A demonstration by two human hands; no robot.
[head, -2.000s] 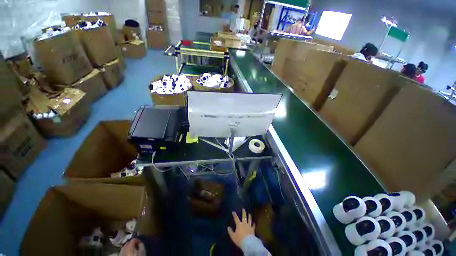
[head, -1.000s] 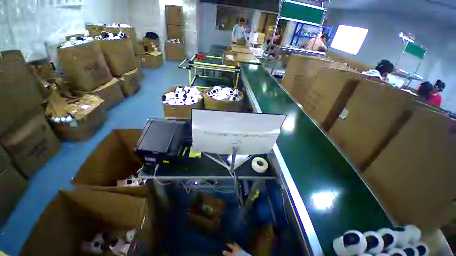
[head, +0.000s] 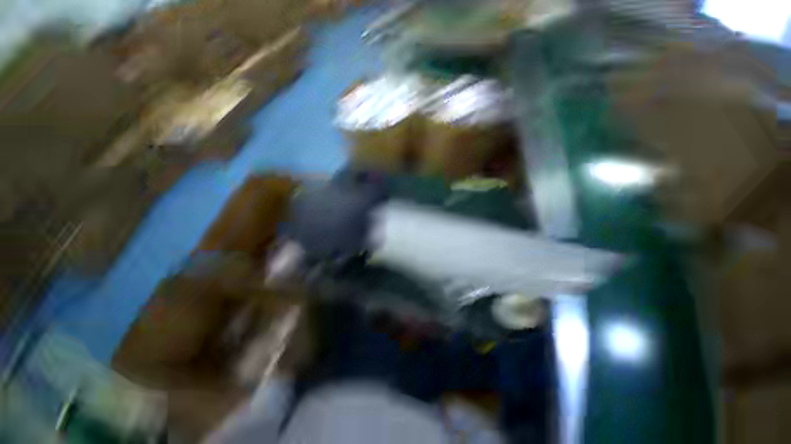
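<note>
The view is strongly blurred. The pale back of the monitor (head: 486, 250) lies across the middle, with the dark case (head: 334, 212) to its left and a whitish roll (head: 519, 311) below its right part. A brown open carton (head: 178, 329) is at the lower left. A blurred skin-toned shape at that carton's right side, above a pale sleeve, looks like my left hand (head: 264, 347); its fingers and anything in it cannot be made out. My right hand cannot be seen.
The green conveyor (head: 646, 295) with its metal edge runs down the right. Brown cardboard (head: 750, 295) stands beyond it. Two cartons of white units (head: 382, 143) are behind the monitor. More cartons (head: 61, 113) stand at the left beside the blue floor (head: 299, 113).
The view has swung down and tilted, so the monitor and conveyor sit further right. The hand low in the middle is gone from view. The white cameras on the conveyor have left the picture.
</note>
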